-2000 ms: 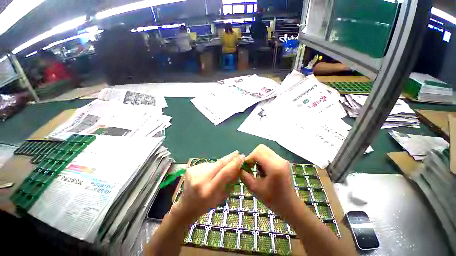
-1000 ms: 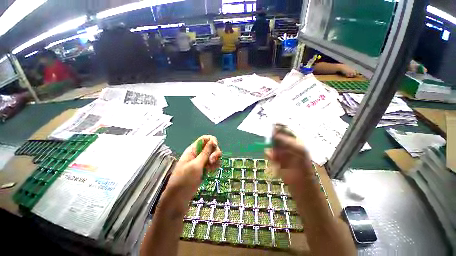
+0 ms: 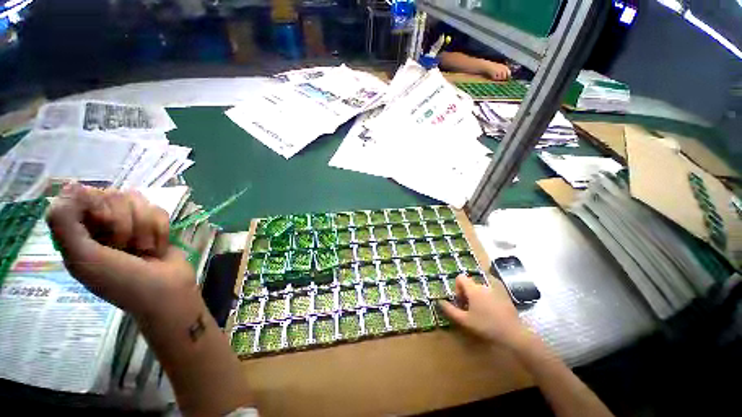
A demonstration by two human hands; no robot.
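Note:
The circuit board panel (image 3: pixel 374 281), a grid of yellow-green cells with silvery borders, lies on brown cardboard (image 3: pixel 358 379). Darker green pieces (image 3: pixel 299 254) lie over its upper left cells. My left hand (image 3: pixel 122 236) is raised over the paper stack at left, fingers curled around thin green strips (image 3: pixel 207 213) that stick out to the right. My right hand (image 3: pixel 482 309) rests at the panel's lower right cells, thumb and index finger close together. Whether it holds anything small cannot be told.
A newspaper stack (image 3: pixel 61 326) stands at left with a green panel (image 3: pixel 18 232) on it. Loose printed sheets (image 3: pixel 423 134) lie behind. A metal post (image 3: pixel 529 110) rises at right. A phone (image 3: pixel 516 281) lies right of the panel. Layered stacks (image 3: pixel 643 244) stand far right. Another person's arm (image 3: pixel 468 65) shows behind.
The view has turned right and down. My left hand has moved left, away from the panel, with the green strips. My right hand has come down onto the panel's lower right.

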